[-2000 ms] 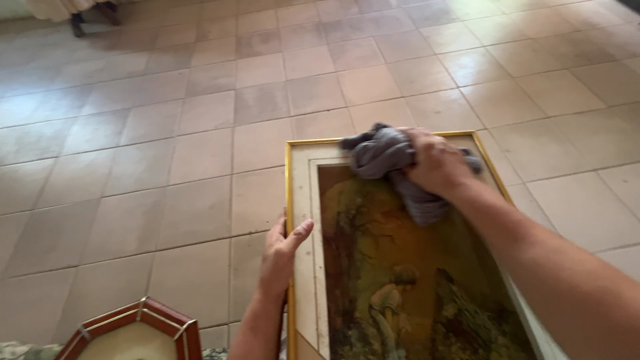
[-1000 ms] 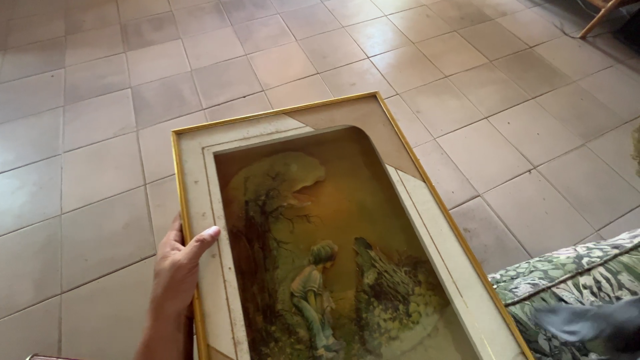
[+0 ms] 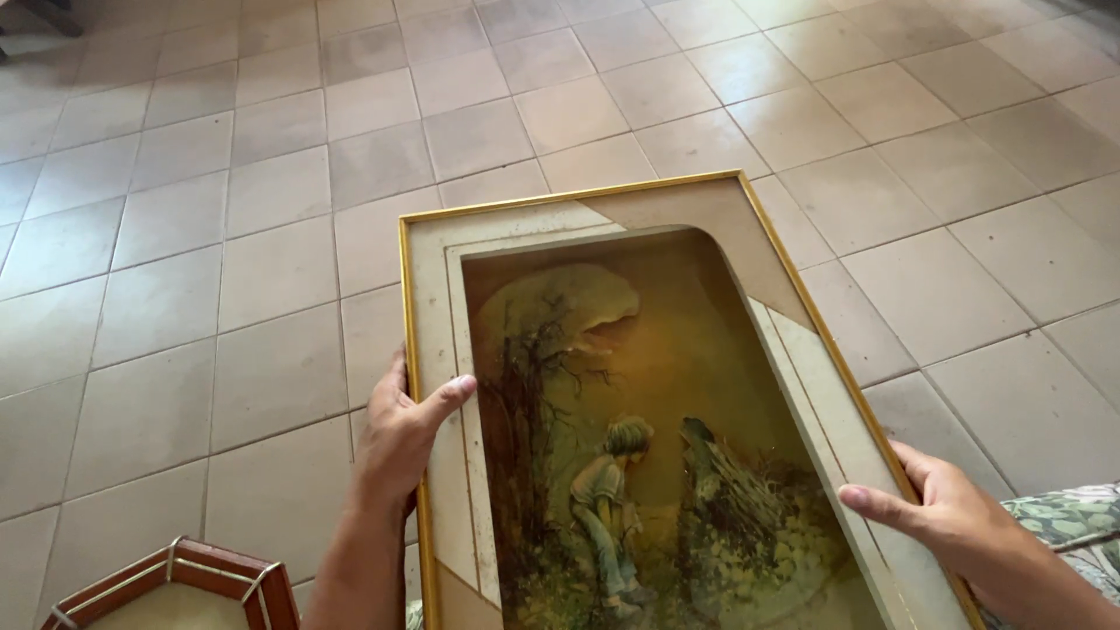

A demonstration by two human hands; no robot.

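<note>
A framed picture [image 3: 647, 350] with a thin gold frame and a pale mat fills the lower middle of the view, tilted up toward me. It shows a figure bending beside a stump, with a bare tree at its left. My left hand [image 3: 402, 429] grips the frame's left edge, the thumb over the mat and the fingers behind. On the right edge, lower down, my right hand [image 3: 936, 499] holds it the same way, thumb on the front. The picture's bottom edge is out of view.
At the lower left is a wooden octagonal tray-like object [image 3: 276, 586] with metal rails. Leaf-patterned fabric [image 3: 1067, 516] shows at the lower right. Beyond the picture lies a tiled floor [image 3: 262, 262], and dark furniture legs [image 3: 52, 17] stand at the top left.
Two seconds ago my right hand was wiping the glass with a grey cloth; one second ago a dark cloth lay on the patterned fabric. Now my right hand grips the frame's right edge.
</note>
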